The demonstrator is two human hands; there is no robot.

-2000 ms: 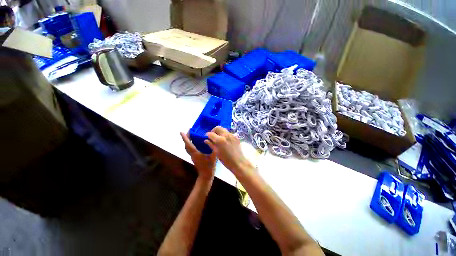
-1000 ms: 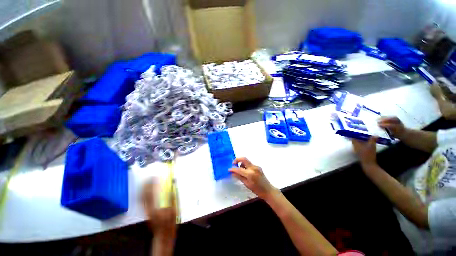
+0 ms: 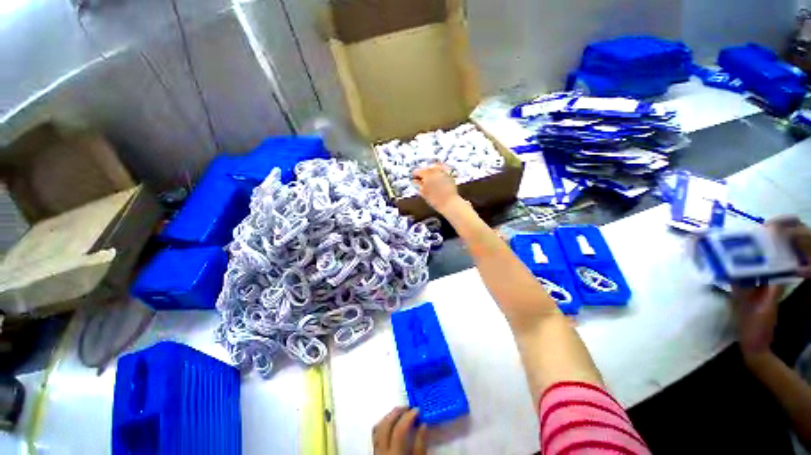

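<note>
A single blue blister tray (image 3: 429, 363) lies on the white tabletop in front of me, its hollows without cable or white piece. My left hand (image 3: 398, 433) is at its near left corner, fingertips against the edge, cut off by the bottom of the picture. My right hand (image 3: 436, 187) is at the near left part of the open adapter carton (image 3: 458, 191), over the small white pieces (image 3: 445, 153); whether its fingers hold one cannot be told. The heap of coiled white cables (image 3: 325, 258) lies left of the tray.
A stack of empty trays (image 3: 178, 404) stands at left, spare stacks (image 3: 209, 200) behind the heap. Two filled trays (image 3: 594, 267) lie at right, flattened boxes (image 3: 609, 142) behind. A second carton (image 3: 71, 240) is left rear. A neighbour's hands (image 3: 756, 307) hold a retail box (image 3: 751, 253).
My right hand has moved from the single tray up to the adapter carton. My left hand has moved right, to the tray's near corner. The view has shifted too.
</note>
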